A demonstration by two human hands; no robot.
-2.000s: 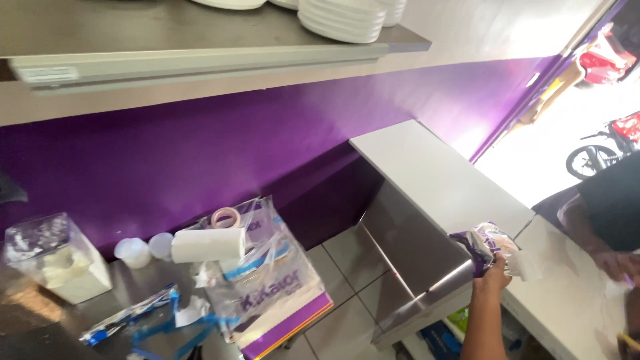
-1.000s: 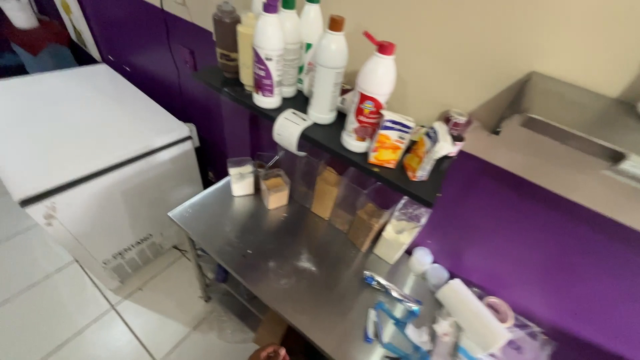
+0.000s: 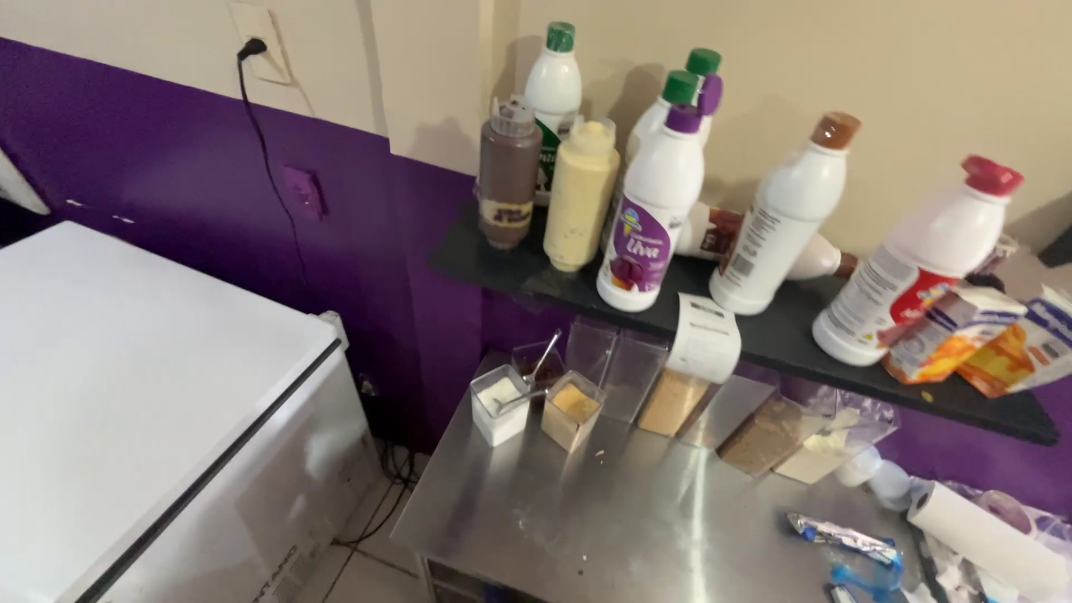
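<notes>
Neither my left hand nor my right hand shows now. A stainless steel table [image 3: 636, 519] carries a clear container of white powder [image 3: 500, 406] and one of tan powder [image 3: 573, 410], with spoons by them. Behind stand taller clear containers, one with light brown contents [image 3: 672, 400], another with darker brown [image 3: 762, 435]. On the black shelf [image 3: 779, 352] above are a brown squeeze bottle [image 3: 508, 176], a pale yellow squeeze bottle [image 3: 581, 197], a white bottle with a purple cap [image 3: 651, 218], one with a brown cap [image 3: 783, 226] and one with a red cap [image 3: 921, 260].
A white chest freezer [image 3: 151, 385] stands at the left, its lid down. A paper slip [image 3: 706, 339] hangs from the shelf edge. At the table's right lie a white paper roll [image 3: 988, 540] and a crumpled silver and blue wrapper [image 3: 846, 540]. A black cord [image 3: 266, 151] runs down the wall.
The view has swung from the counter by the doorway to the freezer and shelf. A hand held a purple and white package two seconds ago; hand and package are out of view now.
</notes>
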